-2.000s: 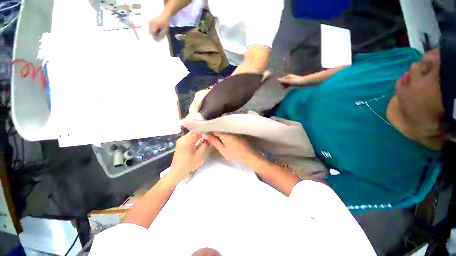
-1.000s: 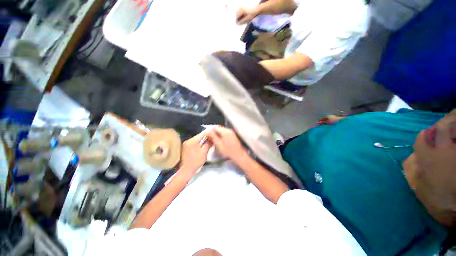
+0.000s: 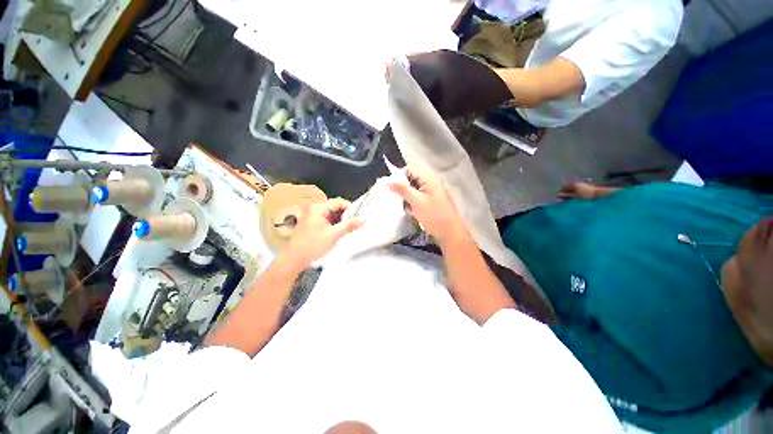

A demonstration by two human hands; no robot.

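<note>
A white cloth piece (image 3: 381, 215) lies between my hands in front of my chest and merges with my white shirt below. My left hand (image 3: 326, 227) pinches the cloth on its left side. A thin pale strip or tool shows by its fingers, too small to name. My right hand (image 3: 426, 200) grips the cloth's upper right part, and a pointed white end stands up above its fingers. A beige and dark brown garment piece (image 3: 436, 136) hangs just beyond my right hand, held by another person's arm.
An overlock machine (image 3: 169, 301) and thread cones (image 3: 169, 227) are at the left, with a flat tan roll (image 3: 291, 219) by my left hand. A grey parts bin (image 3: 315, 127) sits below a white table (image 3: 339, 51). A person in teal (image 3: 619, 288) is close at the right.
My hands have moved apart, with the white cloth now spread between them. The view has shifted left, showing more of the overlock machine and thread cones.
</note>
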